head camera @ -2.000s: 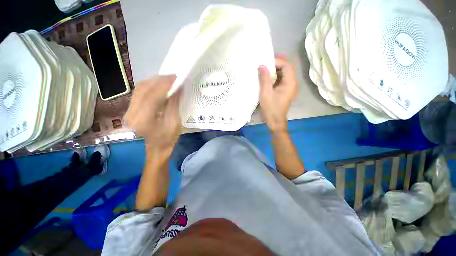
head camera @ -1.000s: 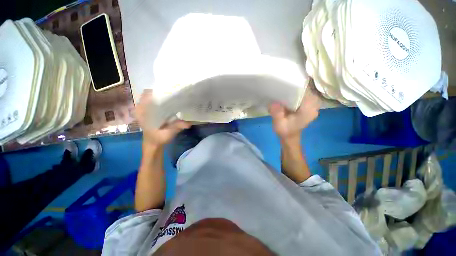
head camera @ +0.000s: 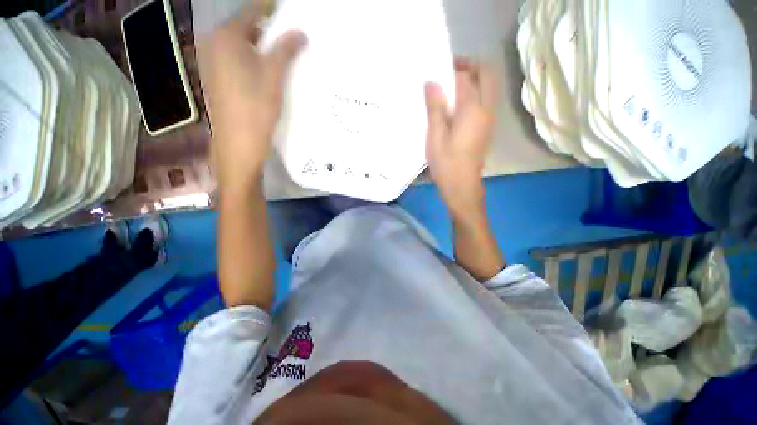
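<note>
A white hexagonal printed panel (head camera: 357, 108) lies in front of me, print side up and overexposed, with a faint round mark and a row of small icons along its near edge. My left hand (head camera: 249, 75) is blurred at its upper left side, thumb over the edge. My right hand (head camera: 459, 120) is at its right edge, thumb along the side, fingers behind. Whether other panels lie under it I cannot tell.
A fanned stack of panels (head camera: 676, 91) stands at the right. Another stack (head camera: 79, 124) stands at the left beside a smartphone (head camera: 159, 70) on the patterned cover. Below are a slatted rack (head camera: 606, 278), clear bags (head camera: 664, 319), a blue stool (head camera: 153, 336) and a person's legs (head camera: 79, 286).
The panels were bent and tilted up between both hands a second ago; now the panel lies flatter with its print showing. My left hand has moved up along its side, my right hand inward and up.
</note>
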